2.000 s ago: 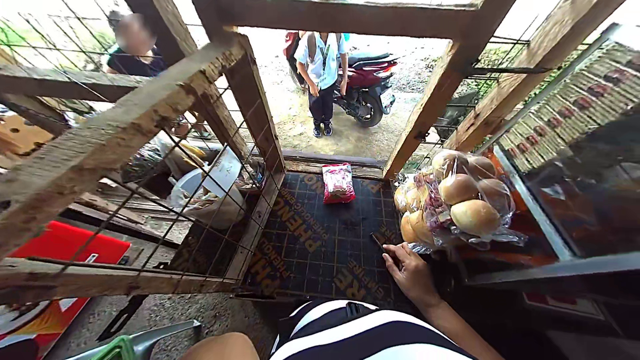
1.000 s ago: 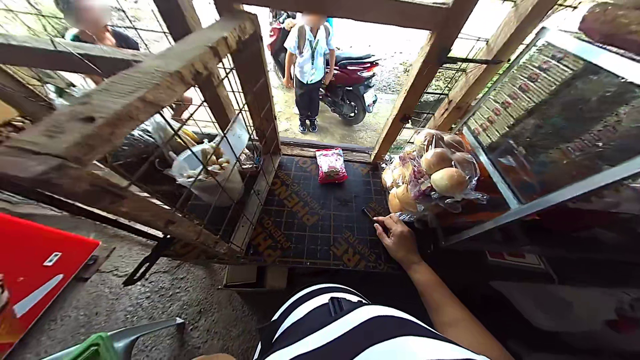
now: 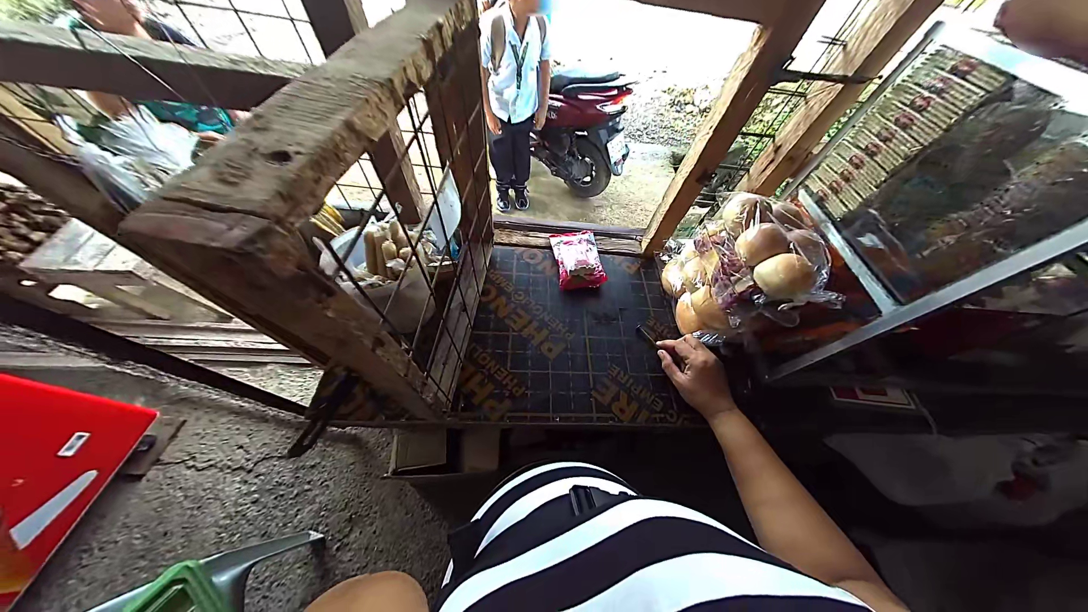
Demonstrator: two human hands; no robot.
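My right hand (image 3: 699, 374) rests low over the right side of a dark printed plywood counter (image 3: 544, 374), its thumb and fingertips closed on a small dark thin object (image 3: 648, 335) that I cannot make out. Just beyond and to the right of that hand, clear plastic bags of round bread buns (image 3: 761, 255) lean together. Toward the far edge of the counter lies a red and white plastic packet (image 3: 579, 260), apart from the hand. My left hand is out of view; only part of a bare limb shows at the bottom edge.
Wooden posts and wire mesh (image 3: 425, 255) frame the counter. Left of the mesh stands a white container of goods (image 3: 382, 263). A metal-framed glass case (image 3: 943, 170) is at right. Outside stand a person (image 3: 515, 93) and a red motorcycle (image 3: 586, 127); another person is at upper left.
The view has shifted. The person outside, by the motorcycle, had raised hands two seconds ago and now has both arms down. The packet and the buns have not plainly moved.
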